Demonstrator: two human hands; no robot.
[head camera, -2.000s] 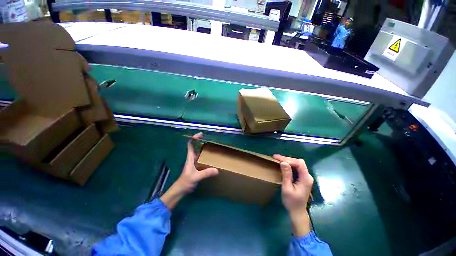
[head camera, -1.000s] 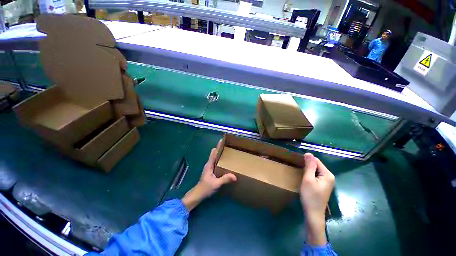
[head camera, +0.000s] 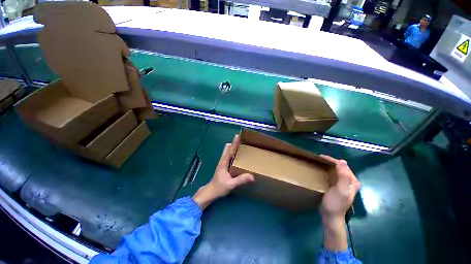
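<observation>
A small brown mailer box (head camera: 281, 172) stands on the dark green surface in front of me, between my hands. Its near top panel lies lower than the raised brown edge along its far side. My left hand (head camera: 227, 178) holds its left end, with the thumb on the near face. My right hand (head camera: 341, 188) holds its right end, with the fingers over the top corner. What the box holds is hidden.
A closed brown box (head camera: 304, 108) sits behind, by the metal rail. Open mailer boxes (head camera: 77, 111) with raised lids stand at left. A white raised shelf (head camera: 232, 33) runs across the back. A person in blue (head camera: 417, 33) is far off at upper right.
The view has shifted, so the boxes sit elsewhere in the picture. The far edge of the held box stands more visibly raised than two seconds ago. Both hands stay on its ends.
</observation>
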